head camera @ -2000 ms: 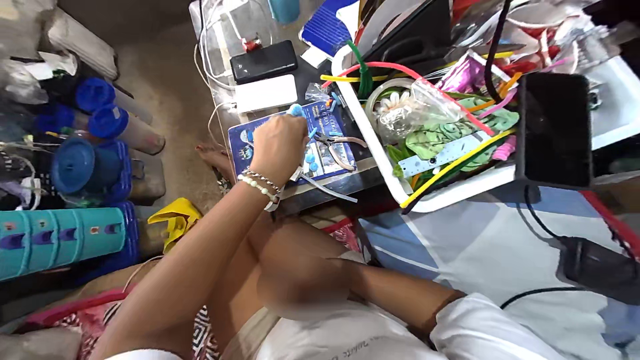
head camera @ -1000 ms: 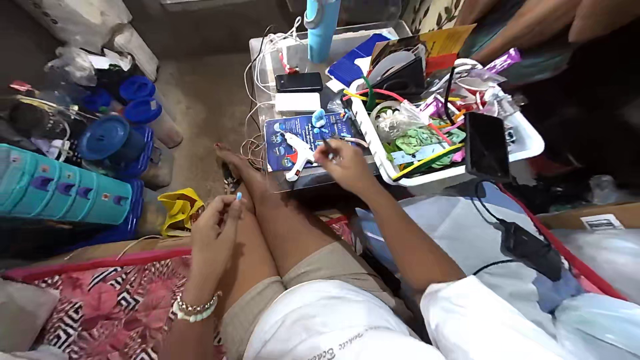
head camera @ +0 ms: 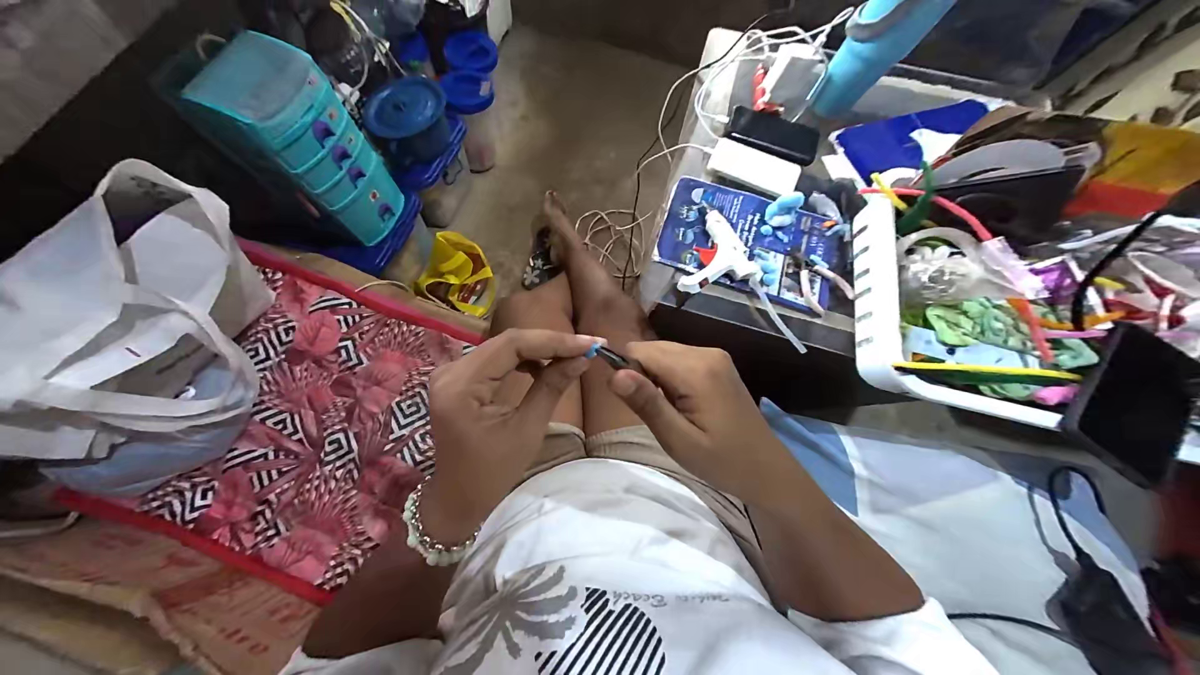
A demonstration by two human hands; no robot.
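Note:
Above my lap, my left hand (head camera: 502,403) pinches a small light-blue piece (head camera: 592,351) between thumb and index finger. Meeting it from the right, my right hand (head camera: 689,403) grips a small dark, slim tool (head camera: 614,357), its tip at the blue piece; most of it is hidden by the fingers, so its kind cannot be told. Beyond them, a white hot glue gun (head camera: 727,253) lies on a blue printed card (head camera: 684,230) on the table. Light-blue fuzzy pieces (head camera: 783,212) and pliers or scissors with pale handles (head camera: 814,281) lie on that card too.
At right, a white plastic basket (head camera: 877,309) holds pipe cleaners and craft bits; a black phone (head camera: 1134,398) is at its corner. A power bank (head camera: 753,167), a black device (head camera: 773,136) and white cables lie behind the card. Teal drawers (head camera: 328,159) and a white bag (head camera: 122,328) stand left.
My right hand has moved from beside the glue gun to my lap with the dark tool. My left hand has come up to meet it, holding the blue piece. The view has shifted.

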